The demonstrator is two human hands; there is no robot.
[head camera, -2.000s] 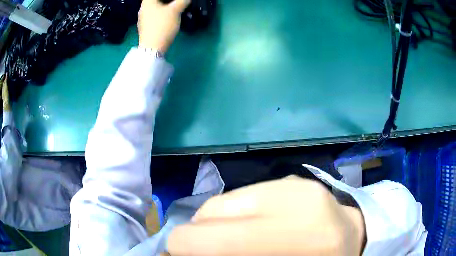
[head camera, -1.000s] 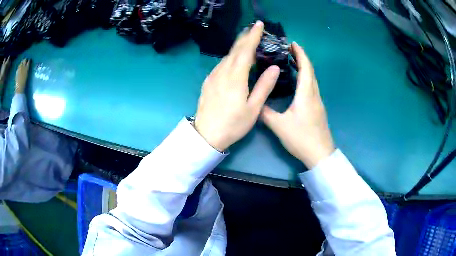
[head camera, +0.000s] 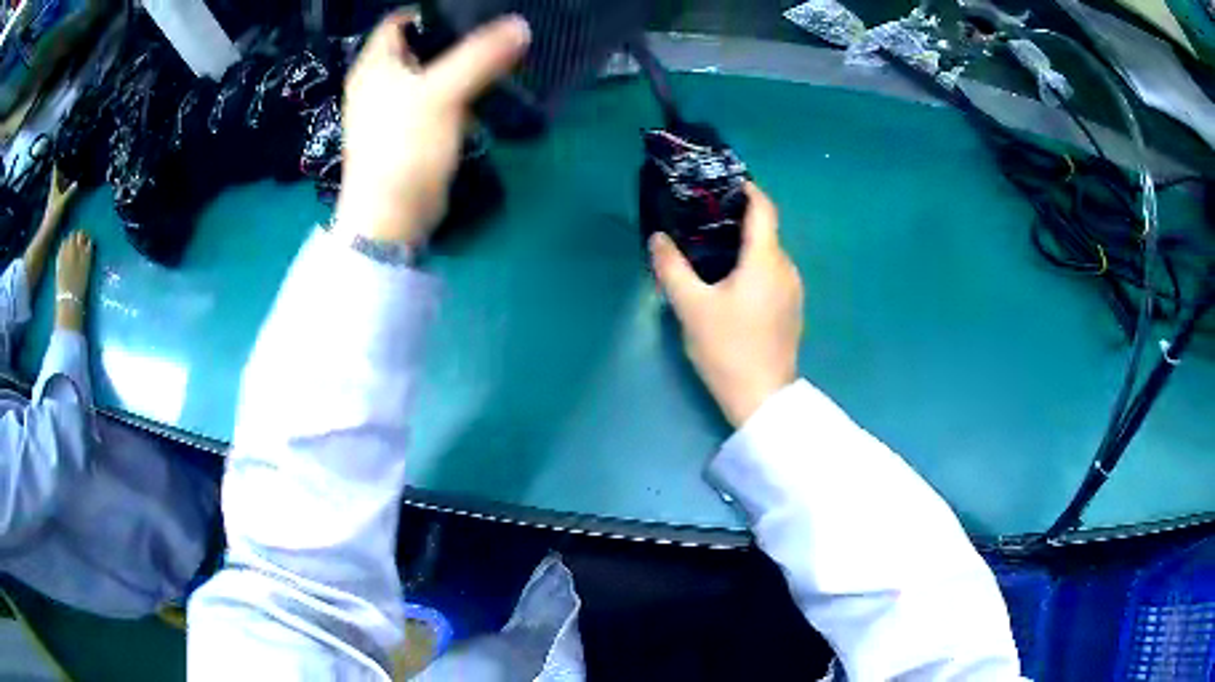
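Observation:
My right hand (head camera: 749, 309) grips the near end of a black housing (head camera: 692, 200) on the green bench. Its open top shows thin white and red wires, and a black cord (head camera: 654, 83) leaves its far end. My left hand (head camera: 404, 131) is raised at the upper left and holds a black ribbed part (head camera: 553, 51), which is blurred and cut off by the top edge. Thumb and fingers are around its left side.
Black units with wires (head camera: 273, 117) are heaped along the far left of the bench (head camera: 573, 386). Coiled black cords (head camera: 1086, 220) lie at the right, beside a hanging cable bundle (head camera: 1126, 420). Another person's hand (head camera: 72, 273) is at the left. A blue crate (head camera: 1173, 620) is below the bench edge.
My left hand has left the wired housing and moved up and left, now with the ribbed part in it. My right hand still holds the housing, which sits slightly left and lower.

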